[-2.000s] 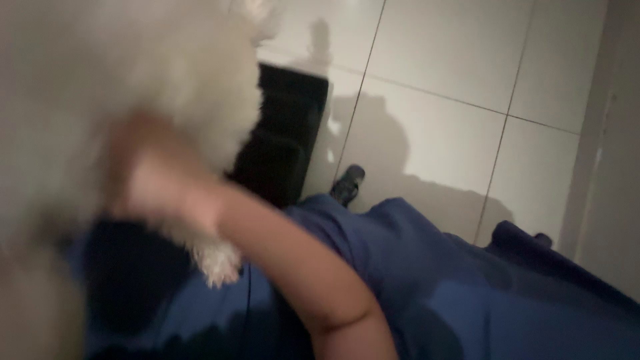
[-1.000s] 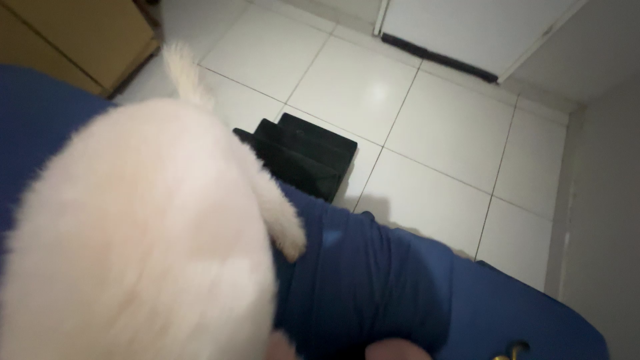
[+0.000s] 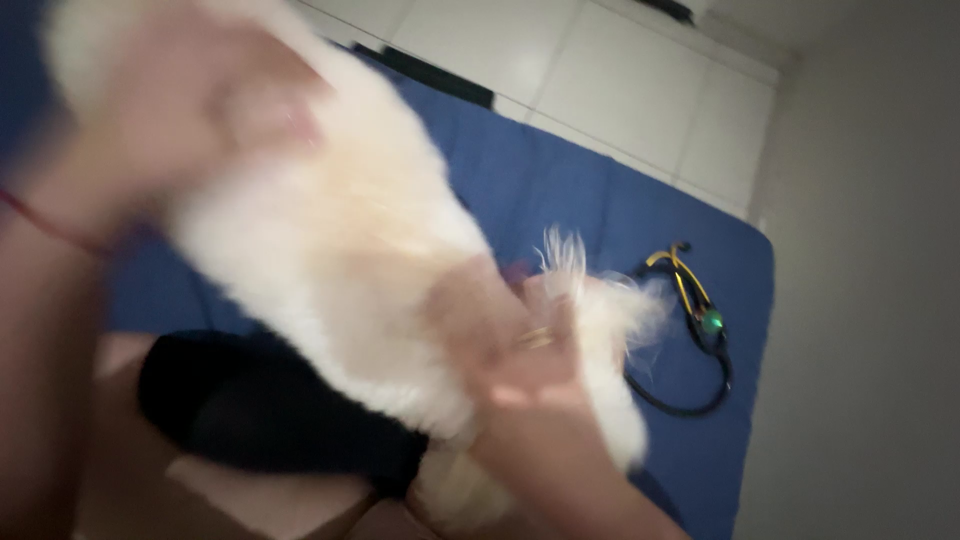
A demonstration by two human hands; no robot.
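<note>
A fluffy white dog [image 3: 360, 217] stretches diagonally from the upper left to the lower middle, over a blue padded surface. My left hand [image 3: 217, 97], strongly blurred, lies against its fur at the upper left, fingers partly curled; a thin red string circles that wrist. My right hand [image 3: 525, 345], with a ring on one finger, wraps around the dog at its lower right end, where long wispy hair sticks out past the fingers. Blur and my hands hide which part of the dog is there.
A black and yellow cord [image 3: 694, 300] with a green piece lies looped on the blue surface [image 3: 555, 180] near its right edge. Beyond are a dark flat-edged object [image 3: 439, 79], white floor tiles [image 3: 622, 90] and a grey wall [image 3: 862, 285]. My bare legs and dark clothing are below.
Both hands are now on the dog; one second ago only bits of skin showed at the bottom edge. The dog's body now slants toward the lower right. The view has shifted.
</note>
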